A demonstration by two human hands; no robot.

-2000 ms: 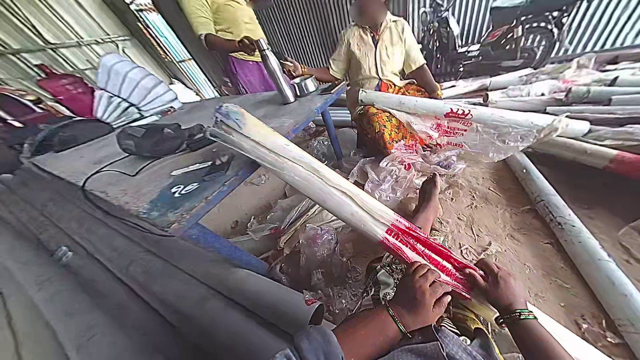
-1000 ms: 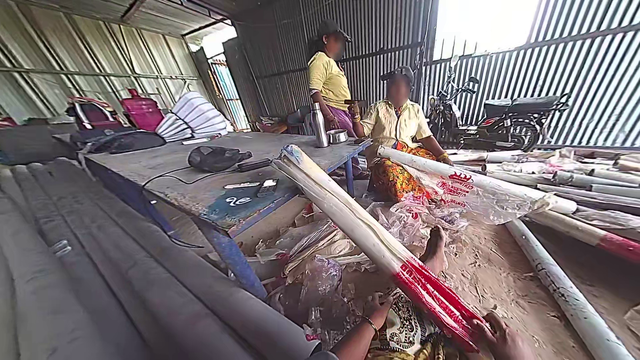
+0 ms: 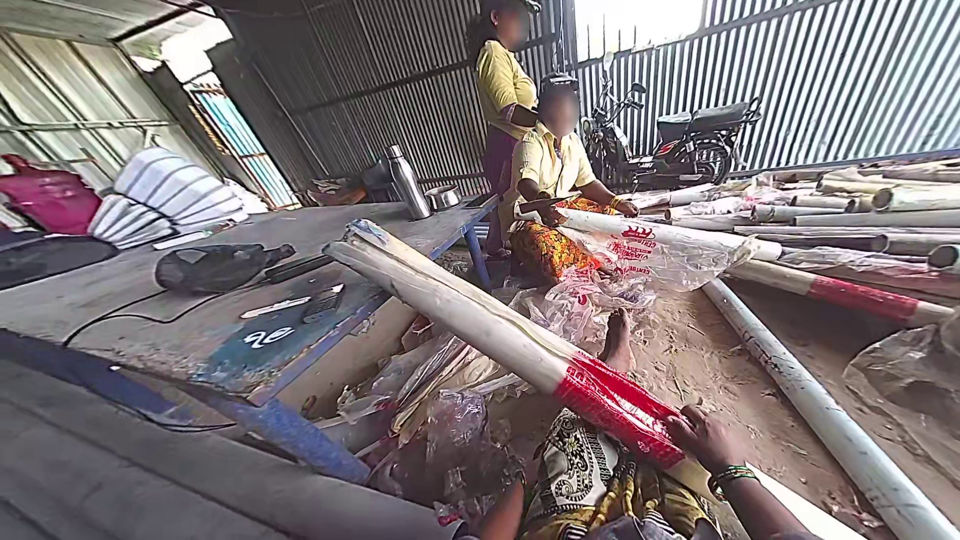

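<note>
A long white roll with a glossy red band (image 3: 615, 409) slants across my lap, its far end resting by the blue-edged table. My right hand (image 3: 705, 439), with green bangles at the wrist, grips the roll at the lower end of the red band. Low in the view, my left hand (image 3: 506, 469) is off the roll, beside crumpled clear plastic (image 3: 457, 435); its fingers are blurred and hard to make out. Patterned cloth (image 3: 574, 465) covers my lap under the roll, and a bare foot (image 3: 617, 341) shows beyond it.
A worn table (image 3: 187, 330) at left bears a black bag, a cable and a steel flask (image 3: 407, 184). A seated person (image 3: 555, 172) holds a plastic-covered roll; another person (image 3: 506, 82) stands behind. Pipes (image 3: 817, 405) and wrapped rolls lie at right, a motorcycle (image 3: 682, 142) behind. Grey rolls lie lower left.
Two seconds ago both my hands were on the red band; my left hand has since come off it, down and to the left. My right hand remains on the roll. The view has shifted.
</note>
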